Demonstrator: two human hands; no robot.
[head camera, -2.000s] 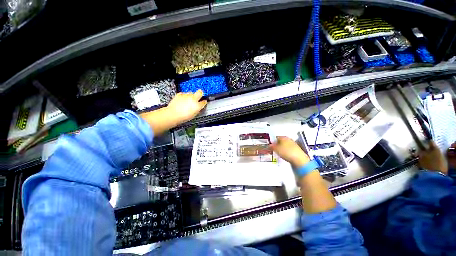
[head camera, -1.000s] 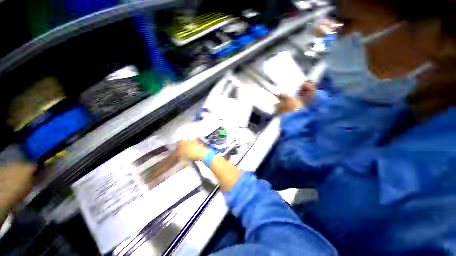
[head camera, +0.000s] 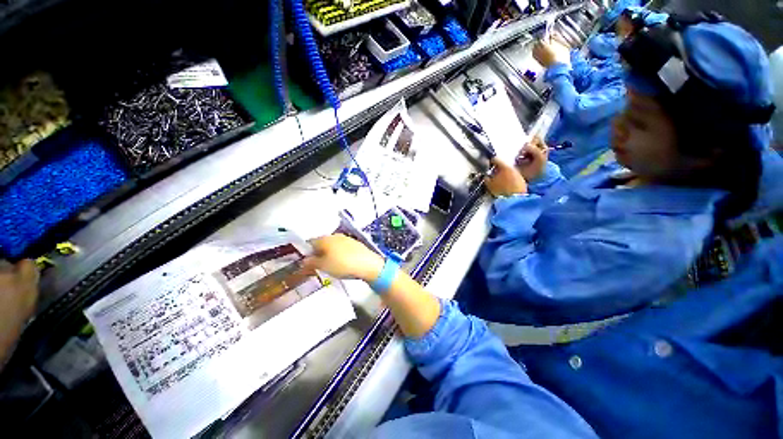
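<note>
A white instruction sheet (head camera: 185, 330) with a text block and a brown-red board photo lies over the conveyor in front of me. My right hand (head camera: 348, 257), with a light blue band on the wrist, rests at the sheet's right part with its fingertips on the photo; whether it pinches anything is hidden. My left hand (head camera: 15, 300) is cut off by the left edge, below the bin of blue components (head camera: 64, 190); its fingers do not show clearly.
A bin of silver metal-looking parts (head camera: 172, 120) stands on the shelf. Coiled blue cord (head camera: 316, 56) hangs down. A second sheet (head camera: 395, 163), a small box of parts with a green spot (head camera: 395, 231) and a dark rectangular object (head camera: 442, 197) lie rightward. A person in blue (head camera: 601, 231) works close by.
The view has swung right and brought the neighbouring people into the picture. My left hand has shifted to the left edge of the picture. My right hand stays at the sheet's photo.
</note>
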